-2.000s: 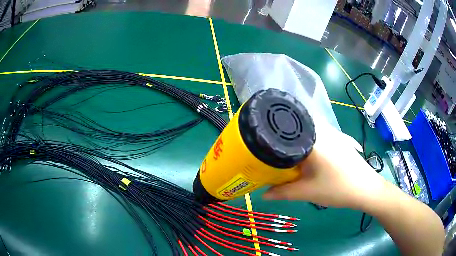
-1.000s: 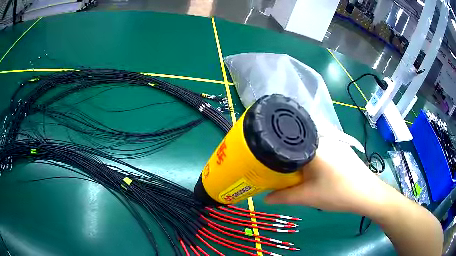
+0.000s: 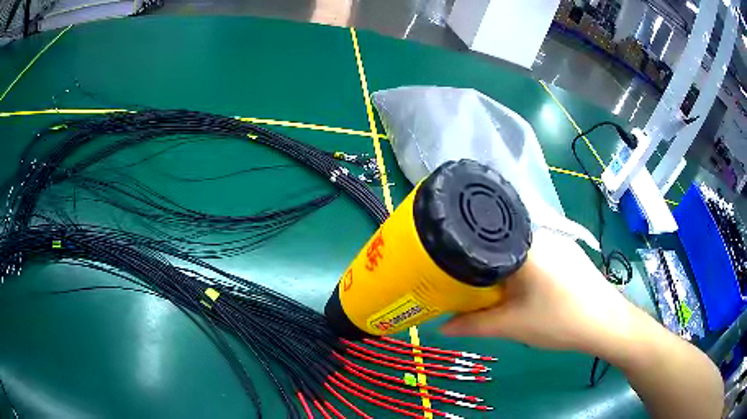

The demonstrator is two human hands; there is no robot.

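My right hand (image 3: 545, 299) is bare and grips the handle of a yellow heat gun (image 3: 397, 278), its round black vented cap facing me. The gun's black front end points down over the spot where the black wire harness (image 3: 246, 323) splits into red-sleeved leads (image 3: 393, 380). The nozzle tip is hidden behind the gun's body. The leads fan out to the right and end in silvery and white tips. A yellow label (image 3: 211, 295) sits on the bundle. The harness loops back across the table. My left hand is not in view.
A cloudy plastic bag (image 3: 463, 127) lies beyond the gun on the green table (image 3: 246, 65). At the right are a white power strip (image 3: 627, 168) with a black plug and cord, a blue bin (image 3: 711, 266) of black parts, and small clear bags (image 3: 672, 286). A white post rises behind them.
The heat gun and my right hand have shifted slightly right and down in the picture. The gun still points at the branch point. The table and harness have also shifted slightly in view.
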